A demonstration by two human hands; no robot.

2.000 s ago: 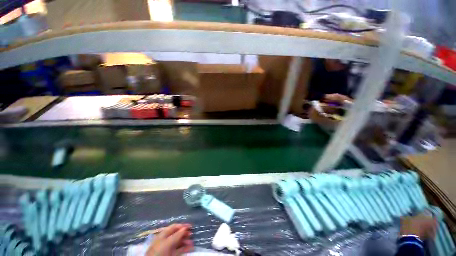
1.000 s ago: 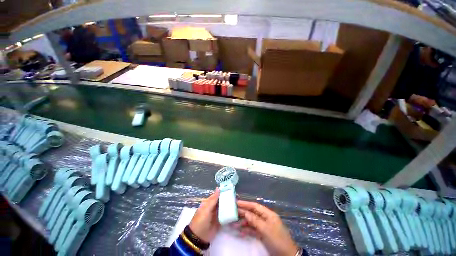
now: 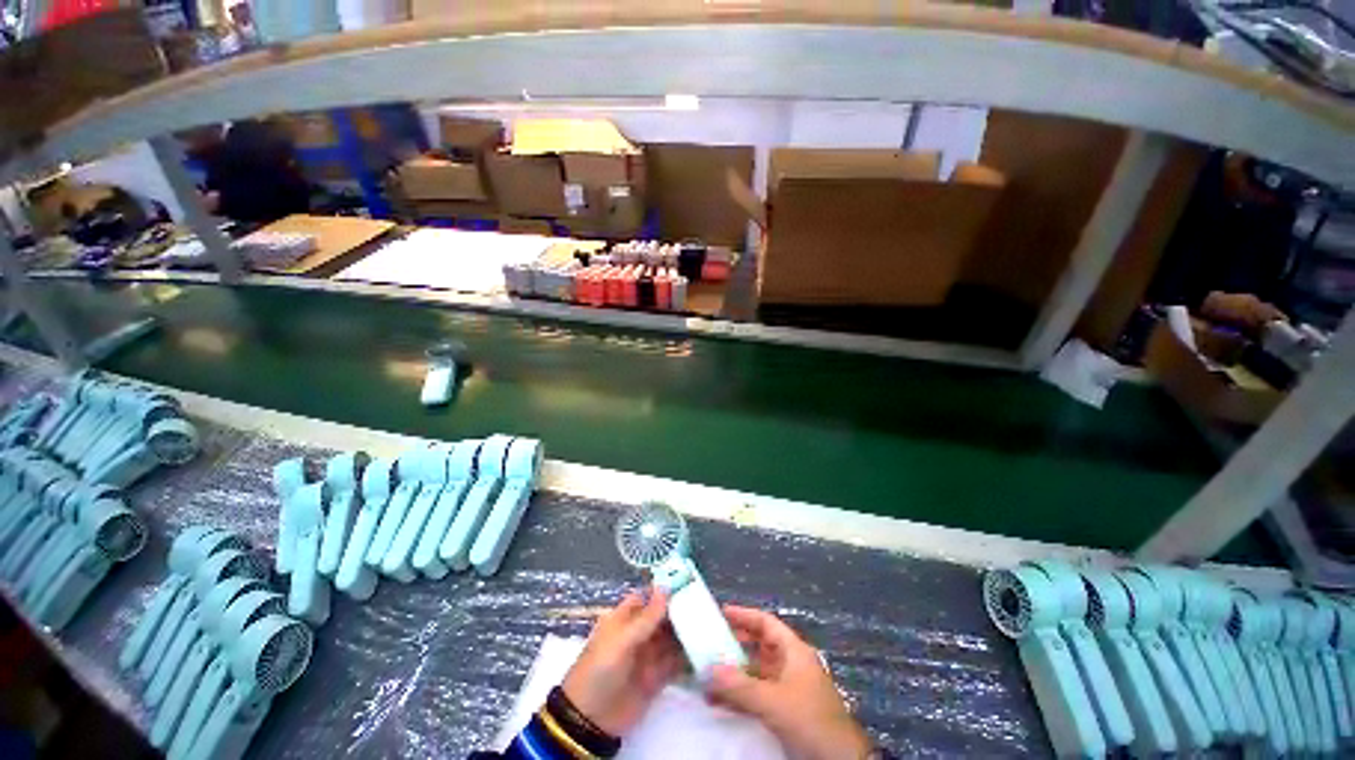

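A turquoise handheld fan (image 3: 696, 612) is held up at the lower middle, its round spoked head at the upper left and its handle slanting down to the right. My left hand (image 3: 621, 662) grips the handle's left side, with bands at the wrist. My right hand (image 3: 788, 686) holds the lower end of the handle from the right. A white pad (image 3: 544, 677) lies under my hands, partly hidden by them.
Rows of turquoise fans lie at the left (image 3: 409, 509) and right (image 3: 1189, 646) on dark wrinkled film (image 3: 431, 631). Behind is a green conveyor (image 3: 773, 423) with one fan (image 3: 439, 377). Cardboard boxes (image 3: 869, 230) stand beyond it. A pale shelf beam (image 3: 669, 67) crosses above.
The view has swung left since the oldest frame. The fan lying on the film is now in both hands. Since one second ago it has tilted, with its head leaning left.
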